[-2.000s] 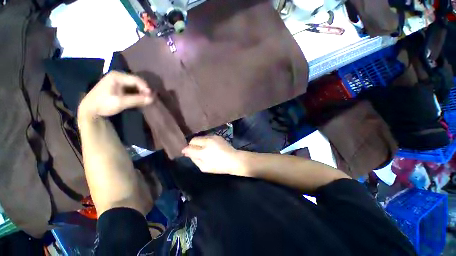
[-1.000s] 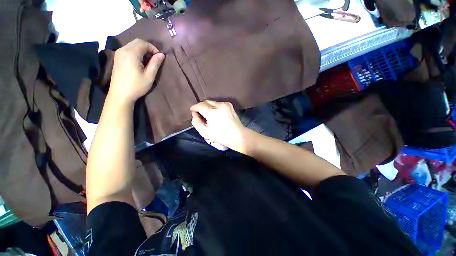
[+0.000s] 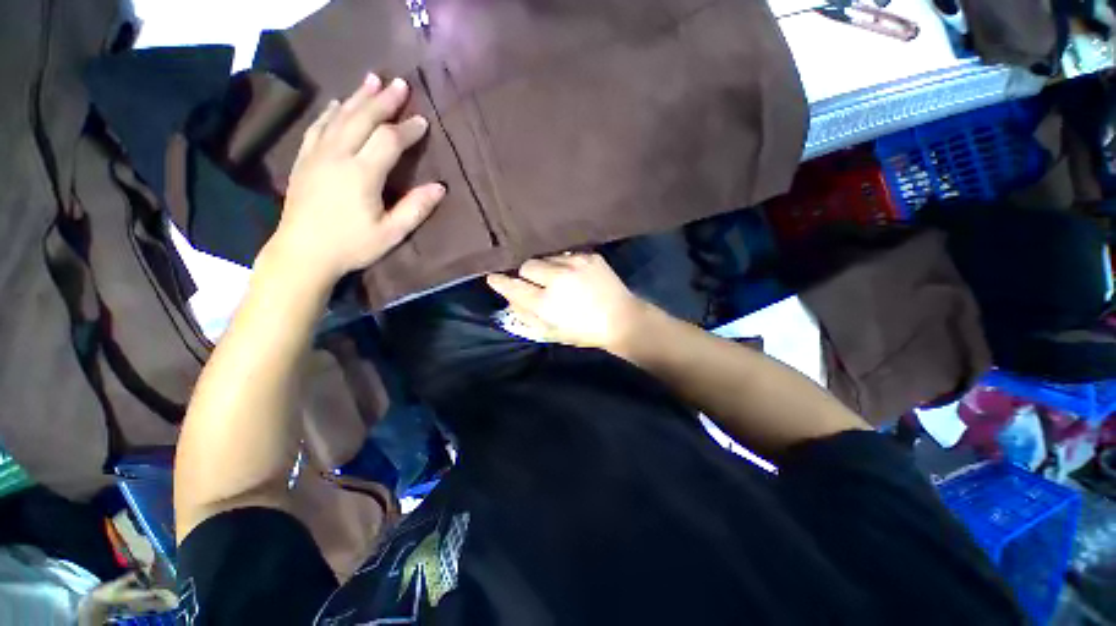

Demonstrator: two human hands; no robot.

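A brown garment panel [image 3: 636, 122] lies flat on the sewing table, with a narrow dark slit and seam lines near its middle. The presser foot [image 3: 419, 15] shows at the top edge in pinkish light; the rest of the machine is out of view. My left hand [image 3: 355, 177] lies on the panel left of the slit, fingers spread, palm down. My right hand [image 3: 569, 300] is at the panel's front edge below the slit, fingers bent; whether it pinches the cloth is hard to tell. Black cloth [image 3: 165, 104] lies left of the panel.
Stacked brown panels [image 3: 147, 281] hang at the far left. Snips [image 3: 875, 20] lie on the table at upper right. A blue basket [image 3: 967, 159], a brown piece [image 3: 900, 318] and a blue crate [image 3: 1016, 526] are at right. Another person's hand [image 3: 129, 596] shows at lower left.
The strip held between my hands earlier now lies flat. My left hand has opened onto the panel, and my right hand has moved to its front edge. The view has shifted, so the machine is mostly cut off.
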